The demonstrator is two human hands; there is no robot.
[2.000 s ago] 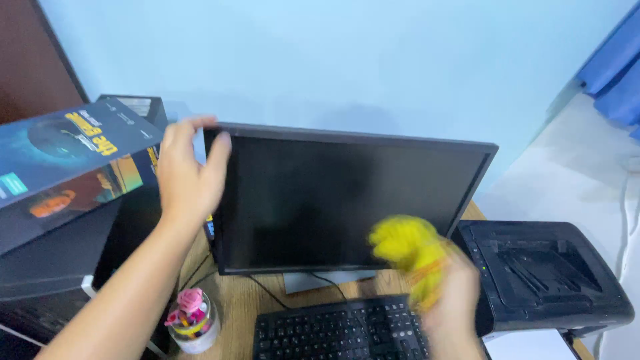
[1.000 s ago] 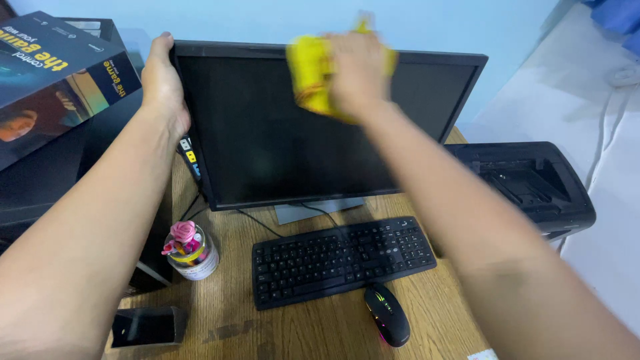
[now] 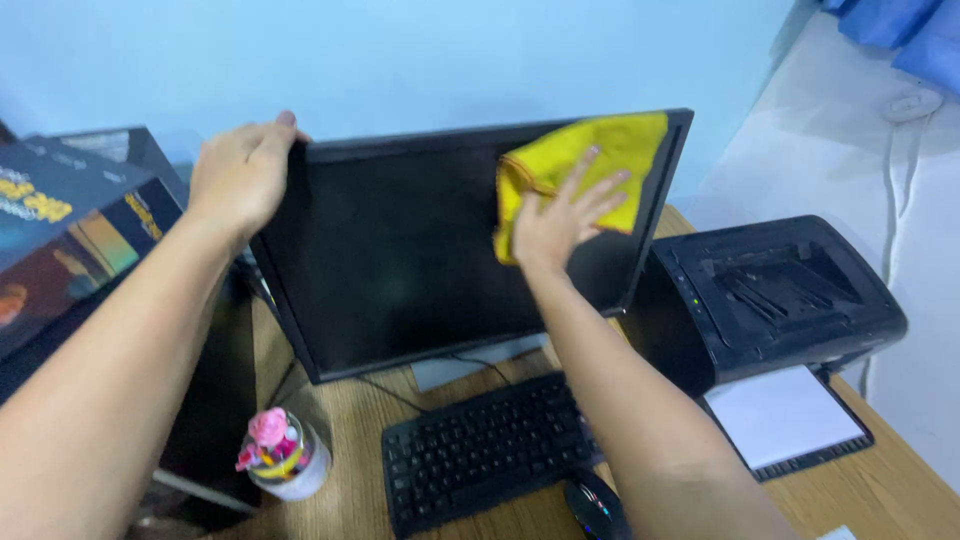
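A black computer monitor [image 3: 405,262] with a dark screen stands on its grey base [image 3: 480,360] on a wooden desk. My left hand [image 3: 244,172] grips the monitor's upper left corner, thumb at the top edge. Spread flat against the upper right of the screen is a yellow cloth [image 3: 637,161] with an orange-stitched edge. My right hand [image 3: 559,217] presses on it, fingers apart, its palm partly over the cloth's lower part.
Below the monitor lie a black keyboard [image 3: 480,450] and a mouse [image 3: 596,510]. A glass jar [image 3: 300,472] with a pink flower stands left of them. At right is a black printer [image 3: 780,292] holding paper [image 3: 784,420]; at left, a printed box [image 3: 82,247].
My right hand and the yellow cloth have moved from the top middle of the screen to its right side. The cloth, bunched before, is now spread out. My left hand stays at the upper left corner.
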